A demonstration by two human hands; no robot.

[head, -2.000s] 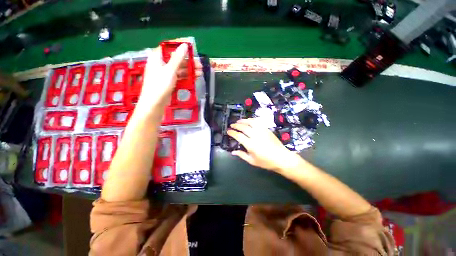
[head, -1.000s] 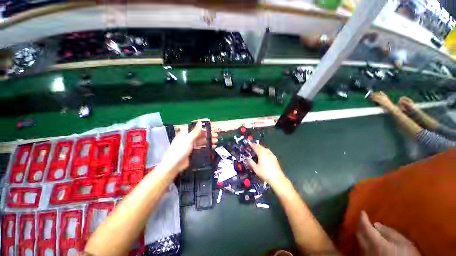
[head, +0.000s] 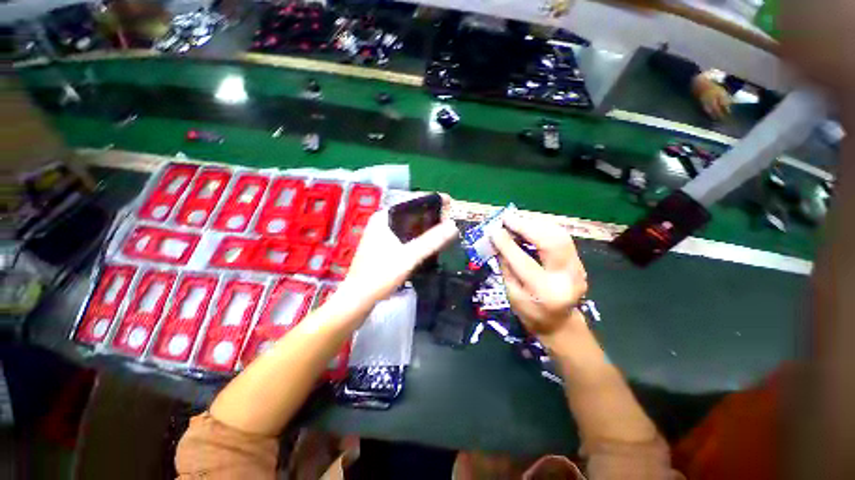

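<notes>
My left hand (head: 398, 246) holds a black front housing (head: 415, 217) upright above the bench near the belt edge. My right hand (head: 542, 267) pinches a small blue and white piece (head: 487, 233) between thumb and fingers, just right of the housing and apart from it. I cannot tell exactly what the piece is. The small loose parts pile (head: 492, 298) lies below my right hand and is partly hidden by it. More black housings (head: 454, 307) lie on the bench left of the pile.
A parts tray with pale liner (head: 385, 335) holds rows of red housings (head: 190, 314) at left. The green conveyor belt (head: 352, 142) carries scattered phones beyond the edge tape (head: 750, 255). A dark panel (head: 662, 227) hangs on a grey post at right. Another person's hand (head: 714, 97) shows across the belt.
The red housing held earlier is gone from my left hand, which now holds a black one. My right hand has risen from the pile with the small piece. The view has shifted.
</notes>
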